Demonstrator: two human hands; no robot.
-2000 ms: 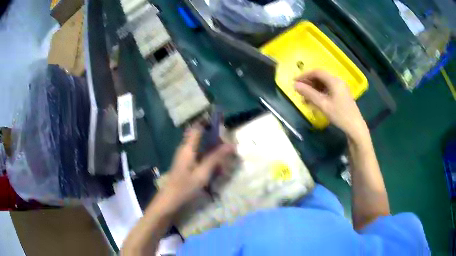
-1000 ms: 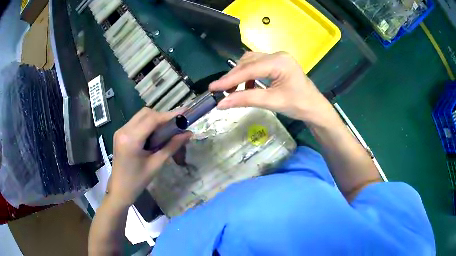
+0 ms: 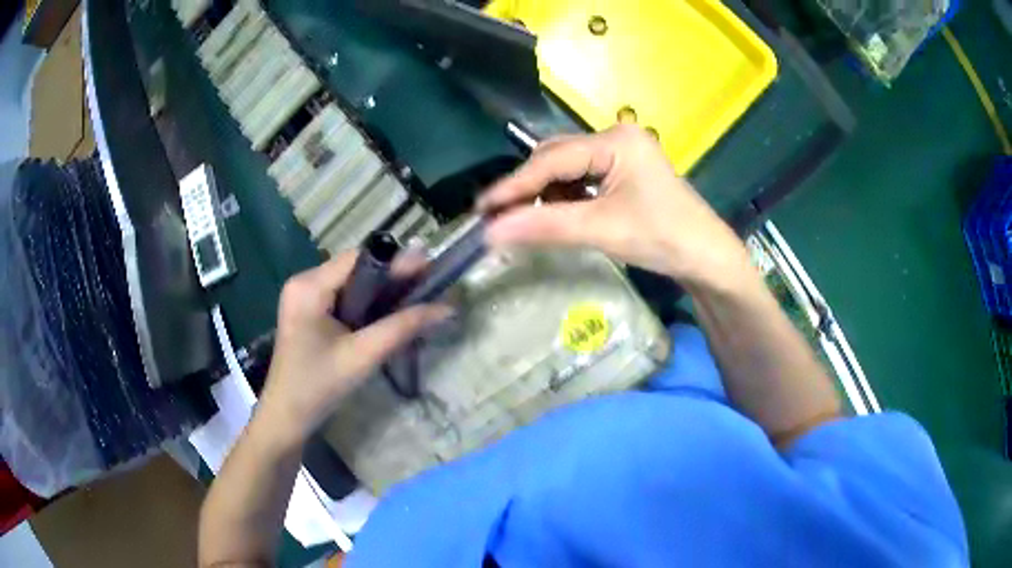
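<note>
My left hand (image 3: 333,333) holds dark tubes above the worn off-white machine cover (image 3: 522,344). One dark tube (image 3: 373,266) stands with its open end up in the hand. Another dark tube (image 3: 449,264) points up and right, blurred, towards my right hand. My right hand (image 3: 621,200) has its thumb and fingertips closed at that tube's far end; whether a ring is between them cannot be told. Small black rings (image 3: 598,26) lie in the yellow tray (image 3: 666,67) behind my right hand.
The slat conveyor (image 3: 322,166) runs away to the upper left between dark guards. A white keypad (image 3: 206,225) lies left of it. A clear bag of dark tubes (image 3: 78,311) stands far left. A silvery rod (image 3: 519,135) shows behind my right fingers. Blue crates (image 3: 991,233) are far right.
My right hand has come from the yellow tray to the tube end. My left hand has turned the tubes since the first frame, and lately one tube's open end has tipped upward.
</note>
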